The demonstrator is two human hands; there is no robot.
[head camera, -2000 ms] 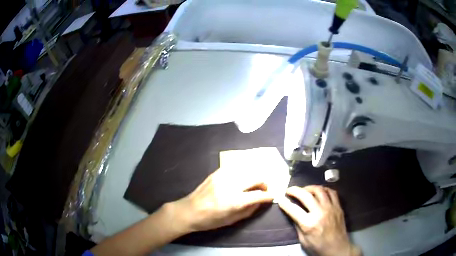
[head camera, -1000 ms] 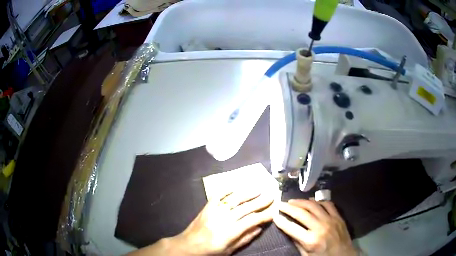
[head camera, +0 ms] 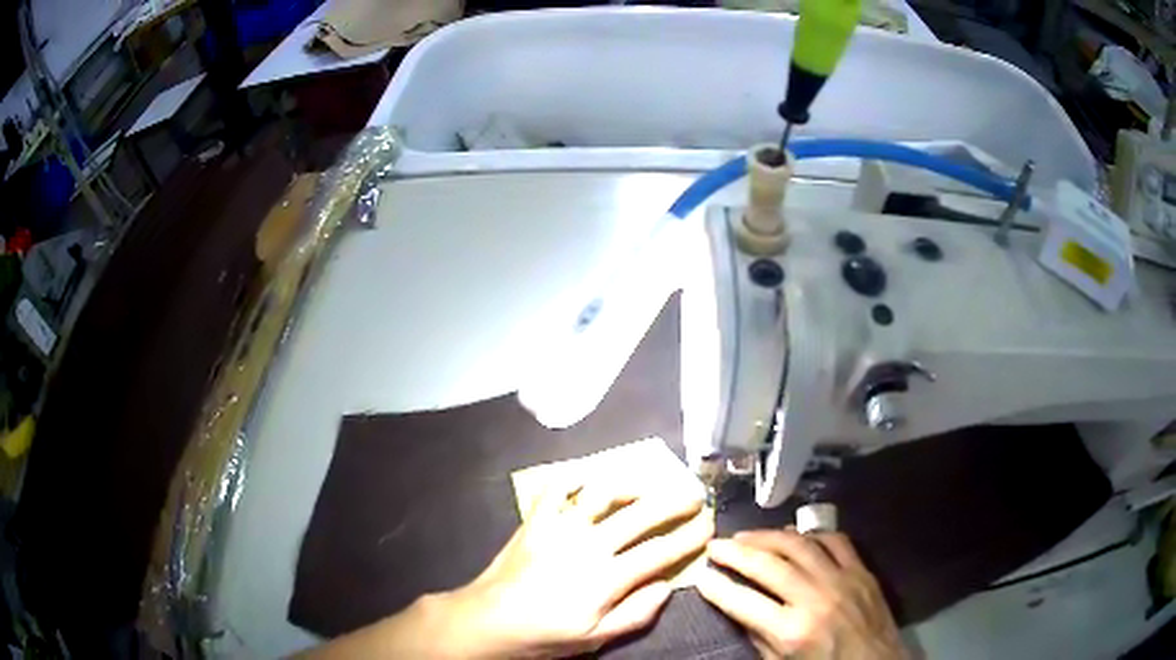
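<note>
The dark brown garment panel [head camera: 413,516] lies flat on the machine table, under the sewing head and out to its right. The pale yellow patch pocket [head camera: 619,469] lies on the panel, its right edge by the presser foot and needle [head camera: 717,484]. My left hand [head camera: 580,567] lies flat on the pocket with fingers spread, covering most of it. My right hand [head camera: 806,596] rests on the panel just in front of the needle, its fingertips at the pocket's lower right edge. Both hands press the cloth without gripping it. The needle tip is too small to make out.
The white sewing machine [head camera: 980,322] stands at right, with a green-handled screwdriver [head camera: 820,52] upright over it. The white lamp head [head camera: 580,348] hangs over the panel. A white tub [head camera: 580,77] is behind; wrapped edge padding [head camera: 239,400] and stacked brown cloth [head camera: 116,387] are at left.
The view has shifted, so the machine appears lower and further left. The pocket and panel have turned slightly against the needle. My left hand has moved from the pocket's lower edge to spread over it.
</note>
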